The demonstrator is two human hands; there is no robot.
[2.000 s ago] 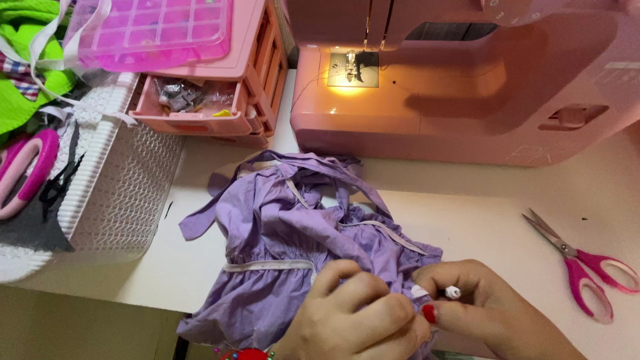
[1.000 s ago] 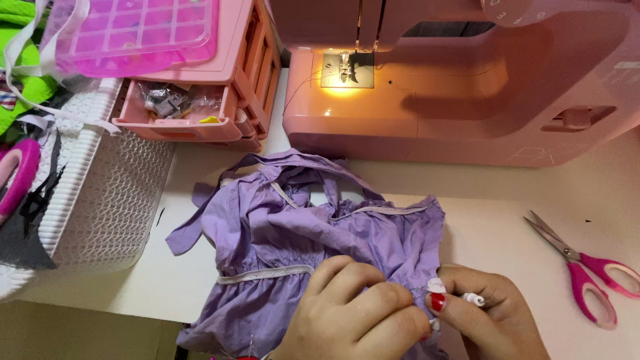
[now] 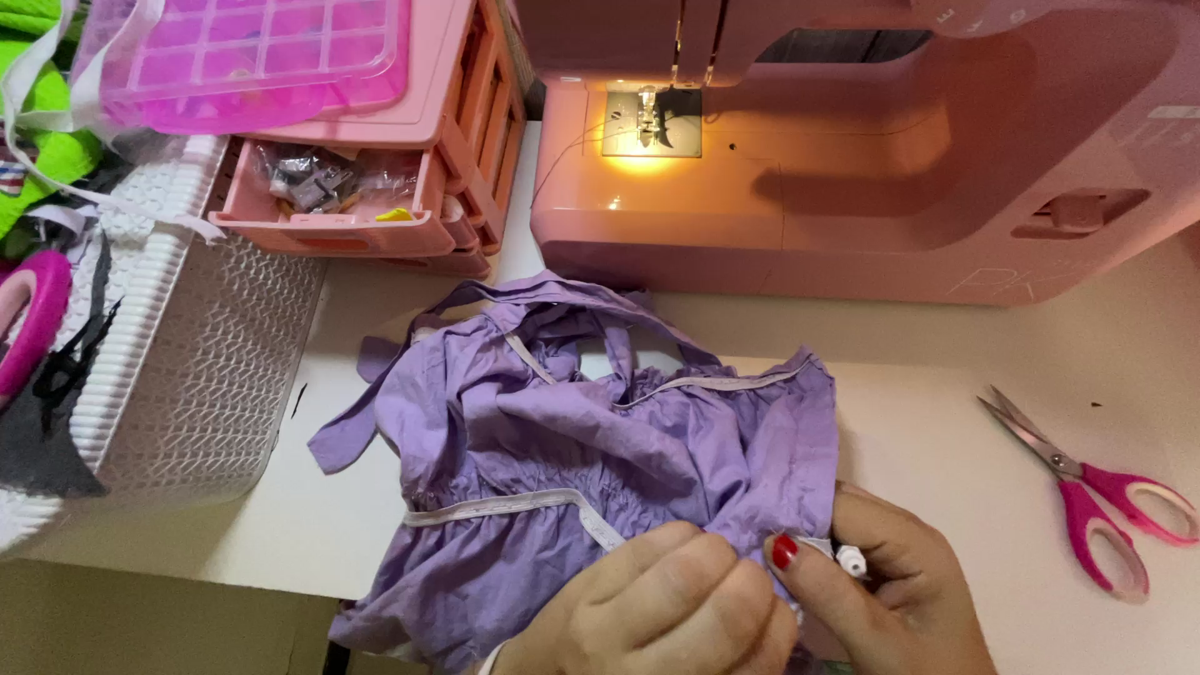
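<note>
A small purple gathered fabric garment (image 3: 600,441) with thin white elastic strips (image 3: 497,505) sewn on lies bunched at the front of the white table. My left hand (image 3: 661,605) is closed on its lower right part, the fingertips curled in and hidden. My right hand (image 3: 891,581) pinches the garment's right edge between thumb and fingers, and also holds a small white tool with a ribbed end (image 3: 851,562), whose other end is hidden. Both hands are close together. Pink-handled scissors (image 3: 1078,478) lie to the right with their blades slightly apart.
Behind the garment stands a pink sewing machine (image 3: 844,216) with its lamp lit. Pink plastic drawers (image 3: 328,230), one pulled out, carry a magenta compartment box (image 3: 253,66). At left is a white woven-pattern basket (image 3: 197,375) with fabric scraps and another pink handle. The table's front edge runs below.
The garment's right edge stands higher beside my right hand than two seconds ago. Both hands stay close together at the cloth. The scissors have not moved on the table.
</note>
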